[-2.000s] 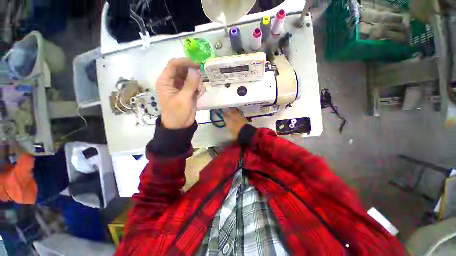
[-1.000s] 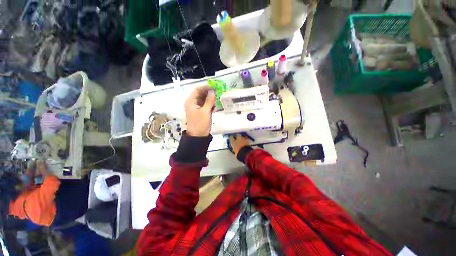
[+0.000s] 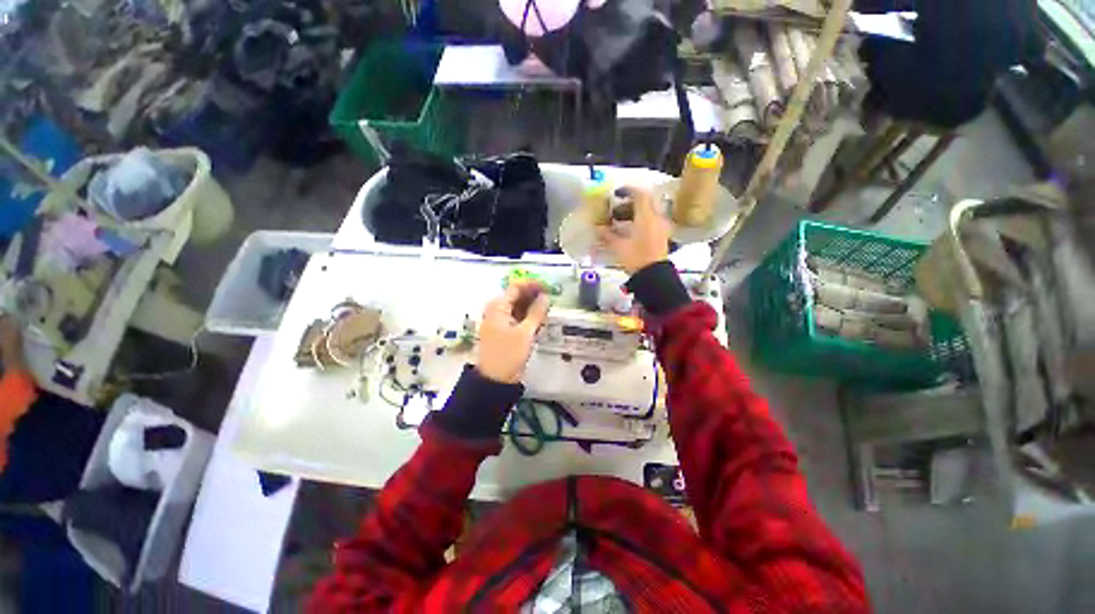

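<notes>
A white sewing machine head (image 3: 600, 381) lies on the table. My left hand (image 3: 510, 336) is raised by the left end of its control panel, thumb and fingertips pinched; no thread shows between them. My right hand (image 3: 640, 232) reaches over the thread stand, beside a yellow thread cone (image 3: 597, 198). A small dark thing shows at its fingertips; whether it is gripped is unclear. A second yellow cone (image 3: 696, 190) stands to the right. Teal-handled scissors (image 3: 532, 428) lie in front of the head. The needle area is too blurred to read.
A tied brown bundle (image 3: 341, 335) lies on the table's left (image 3: 282, 414). A green bottle (image 3: 528, 280) and purple-tipped spool (image 3: 590, 288) stand behind the head. A black-fabric trough (image 3: 353, 228) is behind the table, a green crate (image 3: 841, 342) right, a grey tub (image 3: 246, 318) left.
My right hand has left the machine bed by the scissors and moved up and away to the thread cones. My left hand stays pinched near the panel. The view has tilted up, showing more floor behind.
</notes>
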